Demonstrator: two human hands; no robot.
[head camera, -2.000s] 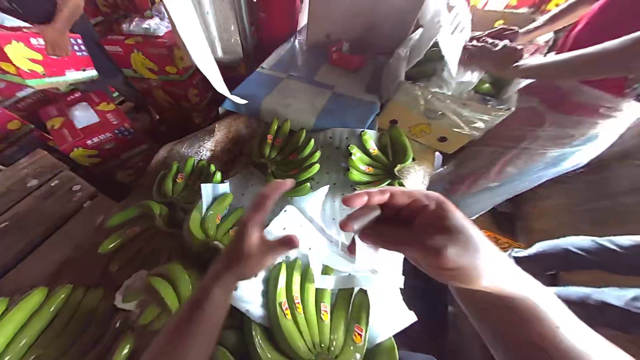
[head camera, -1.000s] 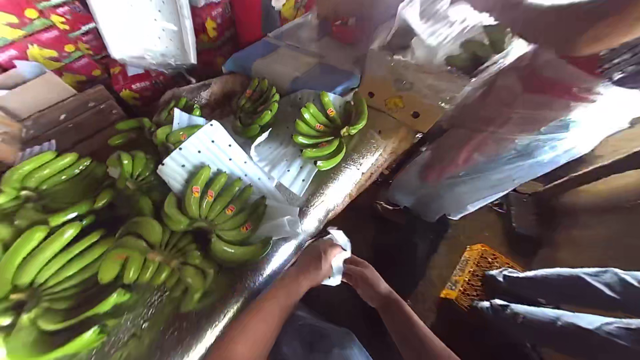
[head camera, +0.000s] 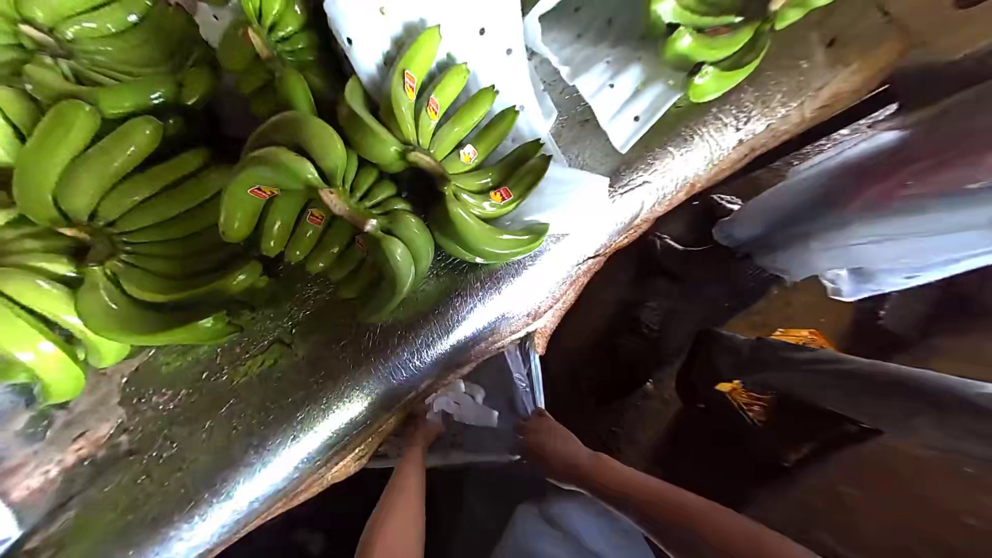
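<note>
My left hand (head camera: 422, 428) is low beside the wet table edge, touching crumpled white pieces (head camera: 465, 403) whose material I cannot make out. My right hand (head camera: 542, 442) grips a strip of clear plastic (head camera: 527, 376) just below the edge. Above them on the table lies a hand of green bananas with stickers (head camera: 465, 155), partly on white perforated foam sheet (head camera: 566, 194). Another stickered hand of green bananas (head camera: 333, 201) lies to its left. Shadow hides part of my fingers.
More green bananas (head camera: 101, 240) cover the table's left. Others (head camera: 721, 46) lie at the top right by a second foam sheet (head camera: 612, 85). The shiny table edge (head camera: 496, 302) runs diagonally. Clear plastic sheeting (head camera: 891, 201) hangs at right, above an orange crate (head camera: 802, 338) on the floor.
Two seconds ago my hands were raised over the bananas; now they are down below the table edge. The white piece was between both hands a second ago. The view has swung down and left.
</note>
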